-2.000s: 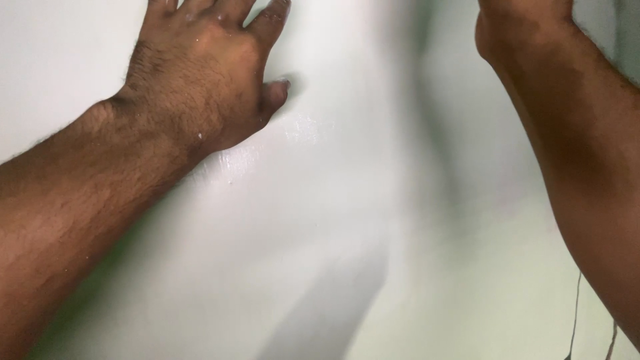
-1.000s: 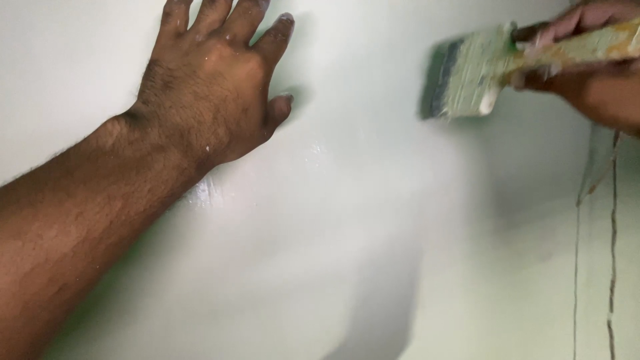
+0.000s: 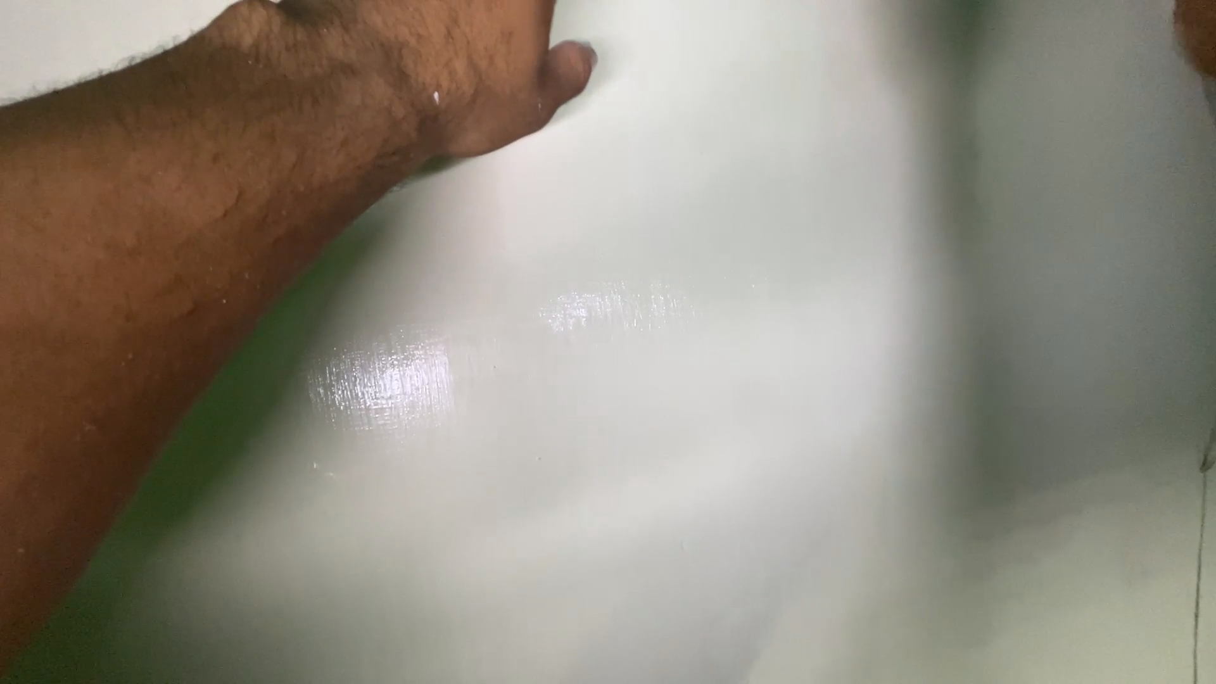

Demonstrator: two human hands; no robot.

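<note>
My left hand [image 3: 475, 76] rests near the top against a pale, glossy painted surface [image 3: 608, 408]. Only its heel and thumb are in view; the other fingers are cut off by the top edge, and small white specks dot the skin. At the top right corner a small part of my right hand or arm [image 3: 1195, 33] shows. What that hand holds is out of view, and no paintbrush is visible now. Wet-looking shine with fine streaks lies on the surface below the left hand.
A thin dark crack or line [image 3: 1199, 560] runs down the surface at the far right edge. Soft shadows of the arms fall across the surface, one greenish under the left forearm and another toward the right.
A second ago my right hand held a wide paintbrush against the surface at upper right; it has moved up and right, mostly out of view. The view has shifted, leaving the left hand higher in frame.
</note>
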